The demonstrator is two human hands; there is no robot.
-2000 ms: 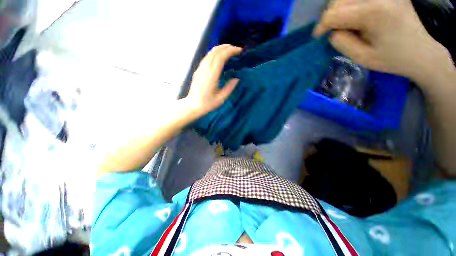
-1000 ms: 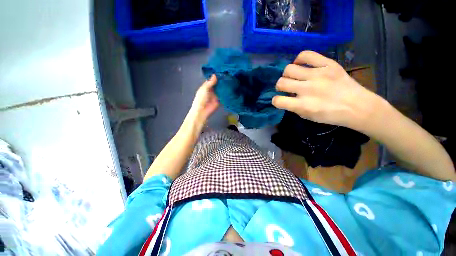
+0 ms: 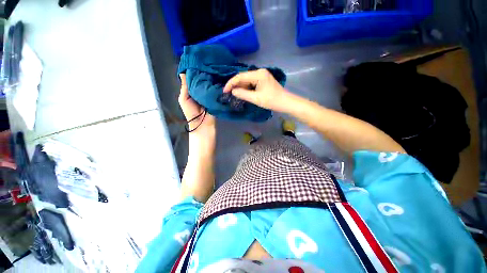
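Observation:
A teal gathered garment (image 3: 205, 72) is held up in front of me, over the floor beside the table. My left hand (image 3: 191, 104) grips it from below at its left side; the fingers are mostly hidden behind the cloth. A thin dark loop hangs at the left wrist. My right hand (image 3: 256, 89) is over the garment's middle, thumb and forefinger pinched together at a dark patch in the cloth. Whether a thread or the cloth is between the fingertips cannot be told.
A white table (image 3: 91, 64) with a seam is on the left, with clear polybags (image 3: 80, 184) and dark folded pieces at its far side. Two blue bins (image 3: 342, 29) stand on the floor ahead. A cardboard box (image 3: 467, 106) holding black garments (image 3: 406, 112) is at the right.
The view has shifted, showing more of the table and box. The garment was stretched between both hands, then bunched open; now it hangs on my left hand with my right hand over its middle.

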